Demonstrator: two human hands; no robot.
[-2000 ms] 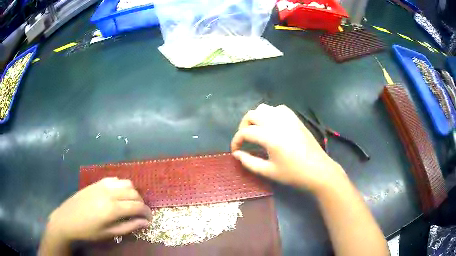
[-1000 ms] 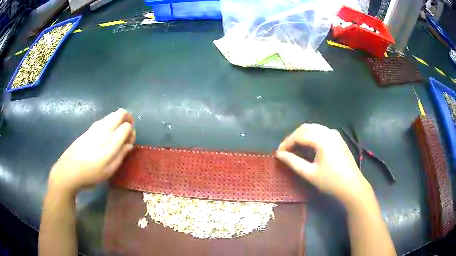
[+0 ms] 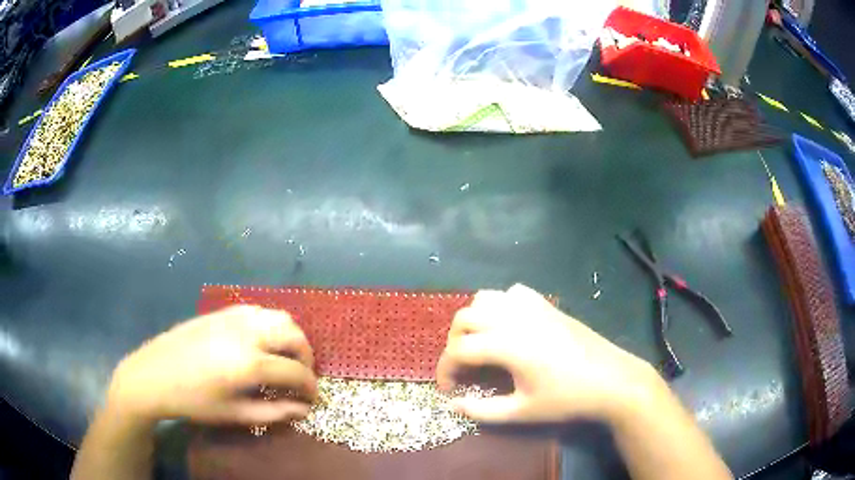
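Note:
The red-brown perforated board [image 3: 380,328] lies flat in front of me, with a line of small pins along its far edge. A heap of tiny gold-silver metal parts [image 3: 384,417] lies against its near edge on a dark brown base board [image 3: 375,463]. My left hand [image 3: 220,366] is over the board's left part, fingers curled at the heap's left side. My right hand [image 3: 534,361] is over the right part, thumb and fingers bent at the heap's right side. Whether either hand pinches a part is too small to tell.
Open pliers [image 3: 667,281] lie at right, beside stacked jig plates [image 3: 806,314]. A spare perforated plate [image 3: 717,124] and red bin [image 3: 656,52] are at back right. A clear bag [image 3: 487,56] and blue bin [image 3: 319,28] stand behind. Blue parts trays lie far left [image 3: 67,122] and right [image 3: 830,206].
Both hands have moved from the board's far edge inward and down to the heap's sides. The heap looks narrower. The view has shifted slightly.

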